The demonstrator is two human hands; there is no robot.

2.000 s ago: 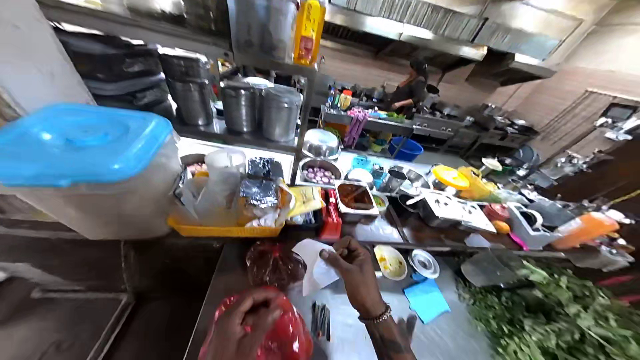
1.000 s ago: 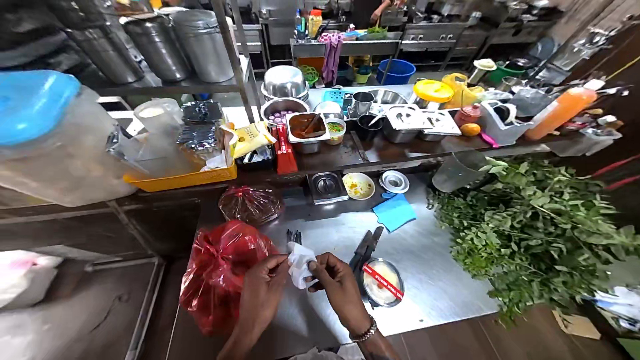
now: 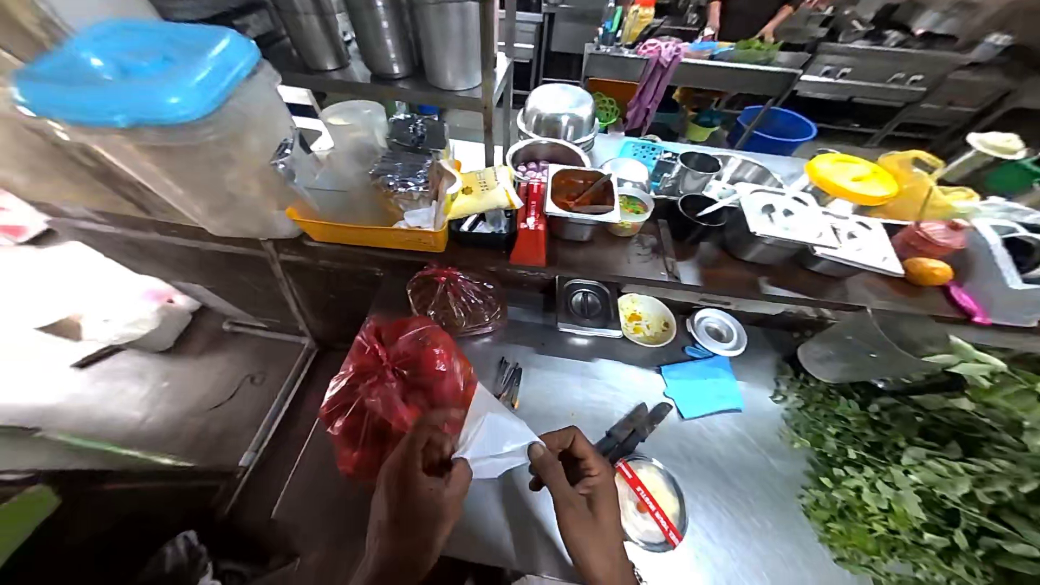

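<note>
Pinched between my two hands is a piece of thin white paper [image 3: 497, 435], stretched out above the steel counter. My left hand [image 3: 424, 487] has its left side, and my right hand [image 3: 573, 491] grips the right corner with thumb and fingers. Just behind my left hand lies a knotted red plastic bag [image 3: 390, 390] with round contents. To the right of my right hand sits a round container [image 3: 652, 504] with a red printed strip across its top, and black-handled utensils [image 3: 634, 431] beside it. Several slim dark utensils [image 3: 509, 383] lie beyond the paper.
Leafy green herbs [image 3: 918, 455] cover the right side. A blue cloth [image 3: 703, 386], a yellow-stained bowl [image 3: 647, 320] and a lidded steel container [image 3: 587, 305] stand behind. The shelf above holds a food pan of red sauce [image 3: 581, 193] and an orange tray [image 3: 370, 231]. A person [image 3: 747, 20] stands far back.
My hands have drawn apart since one second ago, and the white paper, bunched between them then, is spread out. Two seconds ago my left hand was over the red bag.
</note>
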